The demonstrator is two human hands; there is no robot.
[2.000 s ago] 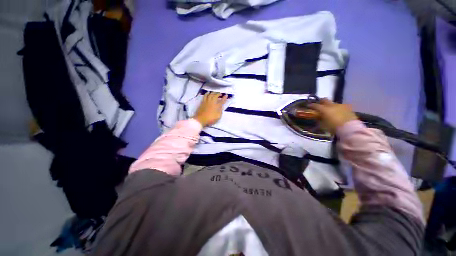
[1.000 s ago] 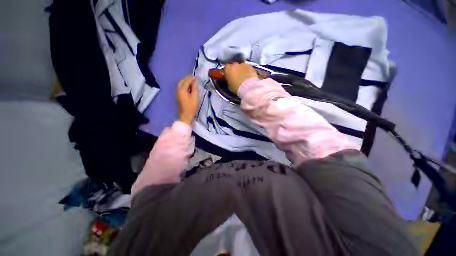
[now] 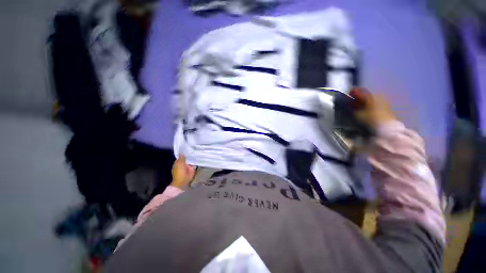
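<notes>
A white garment with black lines [image 3: 256, 85] lies spread in front of me, with a black rectangle [image 3: 312, 63] near its far right. My right hand [image 3: 375, 109] is closed on the handle of the steam iron [image 3: 343, 118], which is over the garment's right part; both are blurred, and whether the iron touches the cloth cannot be told. My left hand [image 3: 183, 171] is at the garment's near left corner, with its fingers at the cloth edge and seeming to pinch it.
The table has a purple-blue cover [image 3: 160, 80]. A heap of black and white garments [image 3: 88, 133] hangs at the left edge. More pale and dark cloth [image 3: 234, 6] lies at the far edge. A dark flat piece [image 3: 461, 149] is at the right.
The iron and my right hand have moved from the garment's left side to its right side. My left hand has come down towards me to the near left corner. The view has shifted.
</notes>
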